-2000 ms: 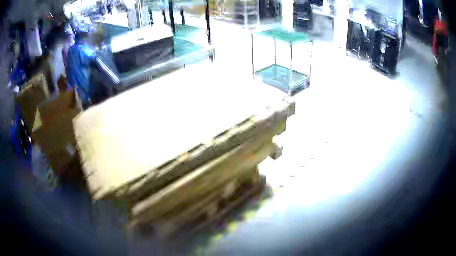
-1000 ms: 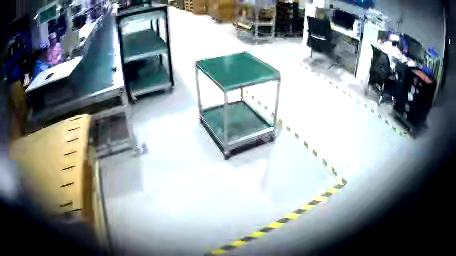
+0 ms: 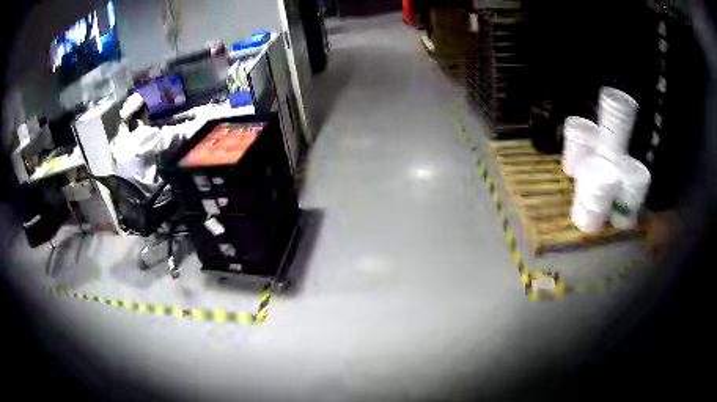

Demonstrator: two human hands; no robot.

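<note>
Neither of my hands is in the picture. A grey floor aisle (image 3: 377, 188) lies in front of me and runs away between yellow-black tape lines. On the left stands a stack of black crates (image 3: 236, 212) on a low wheeled base, with orange-red material (image 3: 224, 144) on top. On the right a wooden pallet (image 3: 534, 196) holds several white buckets (image 3: 595, 192), one of them set on top of others.
A person in white (image 3: 145, 149) sits at a desk with a monitor (image 3: 161, 93) on the left, on a black office chair (image 3: 141, 206). Dark stacked racks (image 3: 497, 71) stand behind the pallet. A corner of floor tape (image 3: 544, 284) lies by the pallet.
The view has swung far to the right. The green-topped cart, the assembly line and the cardboard have left the picture. The black crate stack has moved from the right edge to the left.
</note>
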